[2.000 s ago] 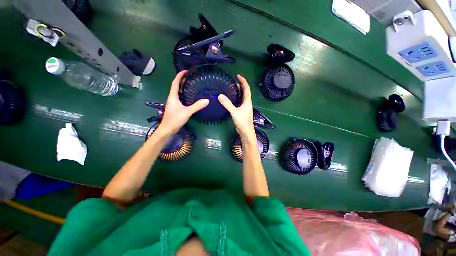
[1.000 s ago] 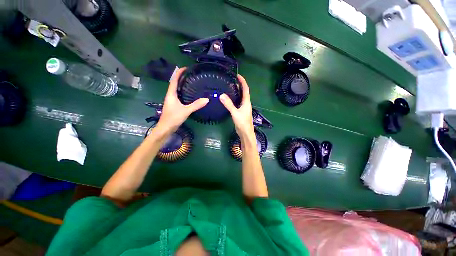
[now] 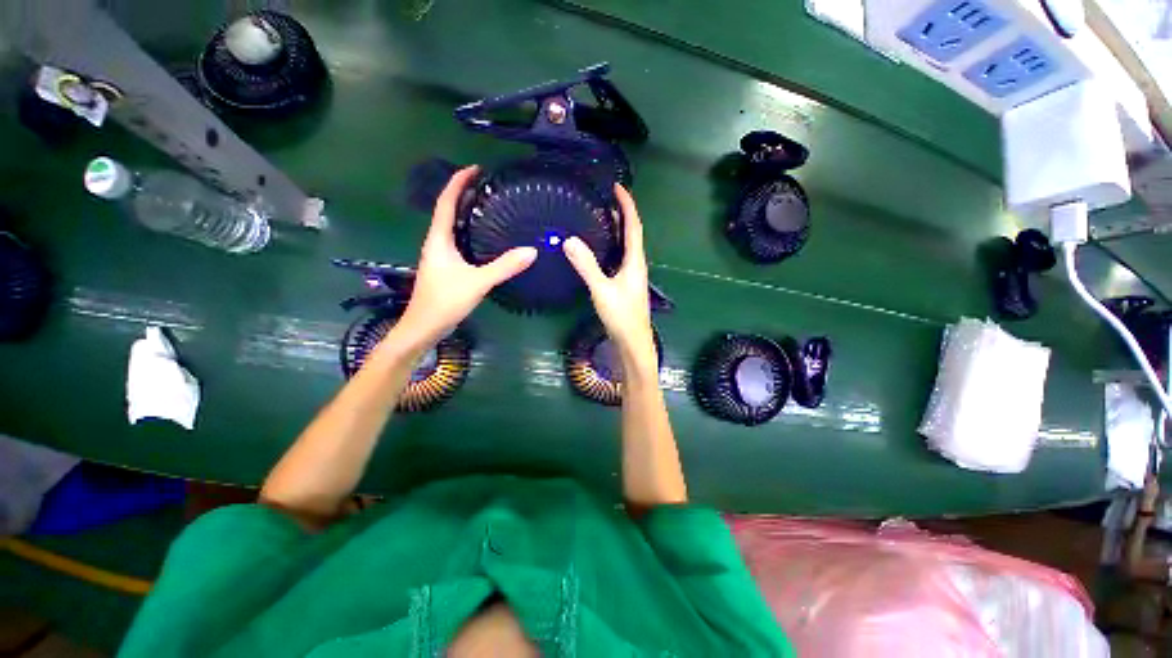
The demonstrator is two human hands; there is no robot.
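Note:
A black clip fan is held up in front of me between both hands, its round ribbed head toward me and its clip pointing away. A small blue-white light shows on the head. My left hand grips the left side, my right hand the right side, with both thumbs on the front near the light. Below my forearms lie two fans with copper-orange slots, a left one and a right one. Another black fan lies to their right.
Green bench. A fan lies beyond at right, another at upper left. Metal bracket, bottle and white scrap are at left. White stack, socket box with plug, and pink bag are at right.
The held fan's light changes from dim blue to bright blue-white. The fan at upper left has come further into view. The socket box sits further left in view; the hands keep their hold.

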